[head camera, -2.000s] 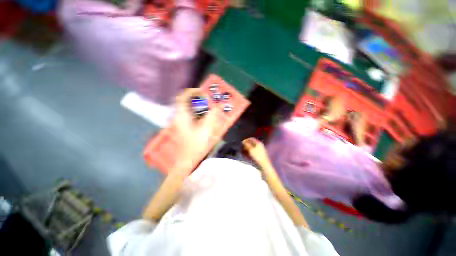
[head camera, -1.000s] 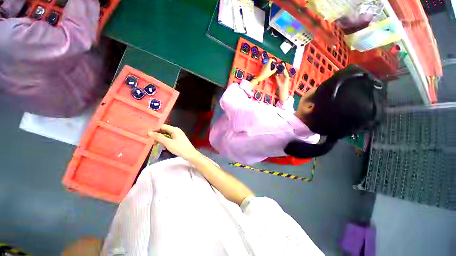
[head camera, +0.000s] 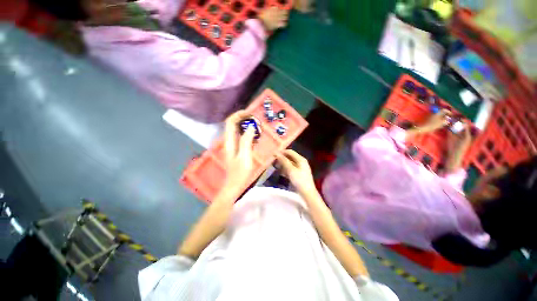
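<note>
My left hand (head camera: 238, 156) is over the divided parts tray (head camera: 203, 175) and holds a smartwatch (head camera: 249, 129) with a lit blue-and-white face between its fingers. Several more watches (head camera: 281, 130) lie in the tray's upper compartment, just right of the held one. My right hand (head camera: 296, 169) is at the tray's lower right edge with its fingers bent together. Whether it holds anything is too blurred to tell. My left hand and forearm hide part of the tray's middle.
Workers in pink coats sit at the upper left (head camera: 171, 62) and right (head camera: 394, 182), at the green bench (head camera: 318, 64) with orange-red grid trays (head camera: 406, 94). Papers (head camera: 412, 47) lie on the bench. A metal-framed stand (head camera: 79, 241) is on the floor at lower left, by yellow-black tape (head camera: 138, 247).
A second ago my left hand was low at the left edge, away from the tray; now it is over the tray with a watch. The view has swung left, shifting the tray rightward in the picture.
</note>
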